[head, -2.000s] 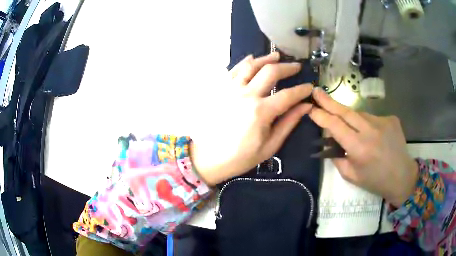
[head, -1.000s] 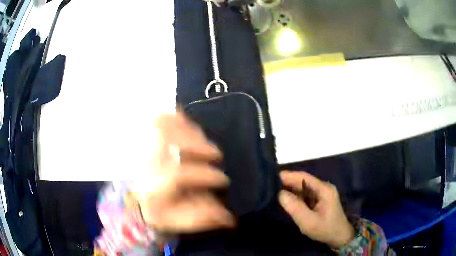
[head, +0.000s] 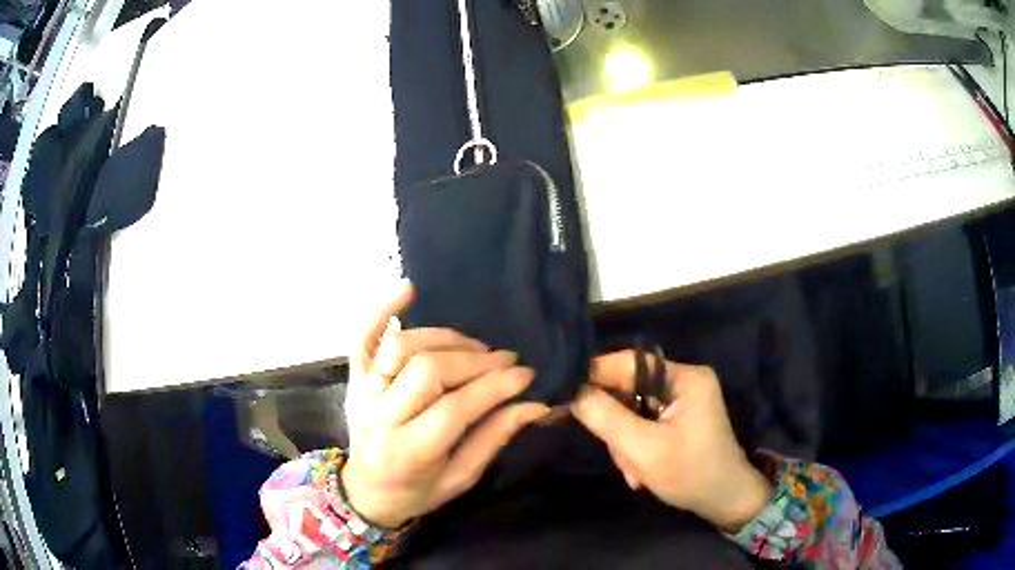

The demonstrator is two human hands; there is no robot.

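A dark pocket piece (head: 479, 256) with rounded corners lies on a long dark strip (head: 429, 89). A curved zipper shows at its upper right edge. A straight metal zipper (head: 472, 78) runs down the strip to a silver ring pull (head: 475, 156). My left hand (head: 445, 406) holds the pocket piece's lower left part, fingers on top. My right hand (head: 668, 434) pinches the dark cloth at the pocket's lower right edge. Dark thread snips (head: 650, 376) poke up from my right fist. The fingertips of both hands are close together.
The white table (head: 245, 200) has yellow tape (head: 657, 100) along the steel bed (head: 768, 39), with a bright lamp spot. A printed ruler (head: 935, 161) is at the right. A bundle of dark pieces (head: 56, 245) hangs at the left edge. Something blue (head: 946, 479) is at the lower right.
The strip has come away from the needle area towards me, and the machine head has left most of the view. Both hands have moved down to the pocket's lower end and come together there.
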